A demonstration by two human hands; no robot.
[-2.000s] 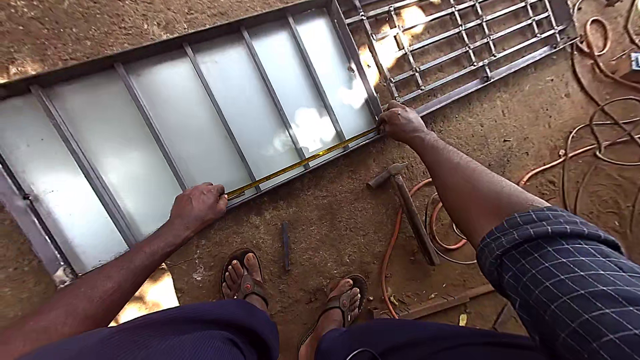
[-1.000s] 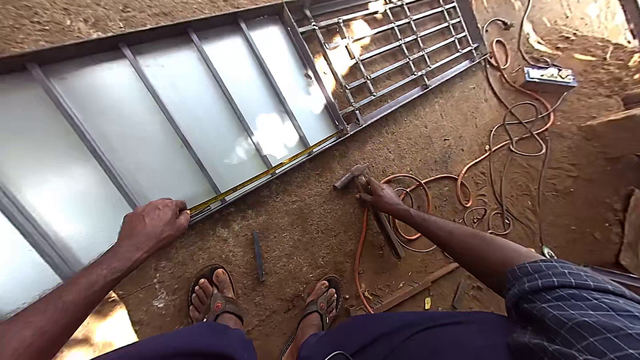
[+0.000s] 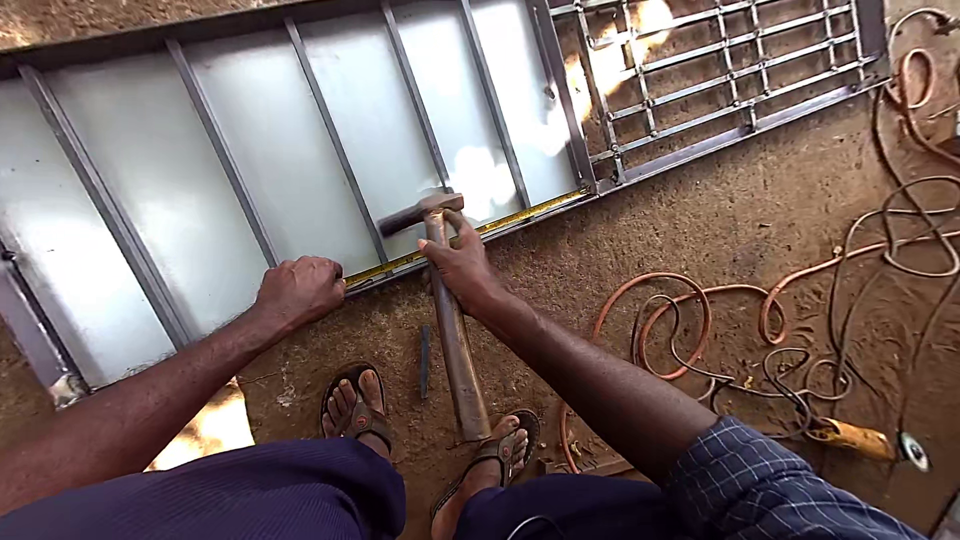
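My right hand (image 3: pixel 466 270) grips a hammer (image 3: pixel 456 337) by its wooden handle, close below the steel head. The hammer head is over the near edge of a metal frame (image 3: pixel 652 166) filled with pale sheet panels (image 3: pixel 255 150) and crossbars. A yellow measuring tape (image 3: pixel 536 213) lies along that near edge, running from my left hand to the corner by the grille section. My left hand (image 3: pixel 301 291) is closed on the tape's left end at the frame edge; its fingertips are partly hidden.
The frame's open grille (image 3: pixel 697 71) of welded bars reaches to the upper right. A dark flat metal strip (image 3: pixel 424 361) lies on the soil near my sandalled feet. Orange hose (image 3: pixel 705 315) and dark cables coil at the right, beside a yellow angle grinder (image 3: pixel 855 439).
My right hand let go of the tape at the frame corner, took hold of the hammer on the ground, and brought it up and left over the frame edge. My left hand stays at the tape.
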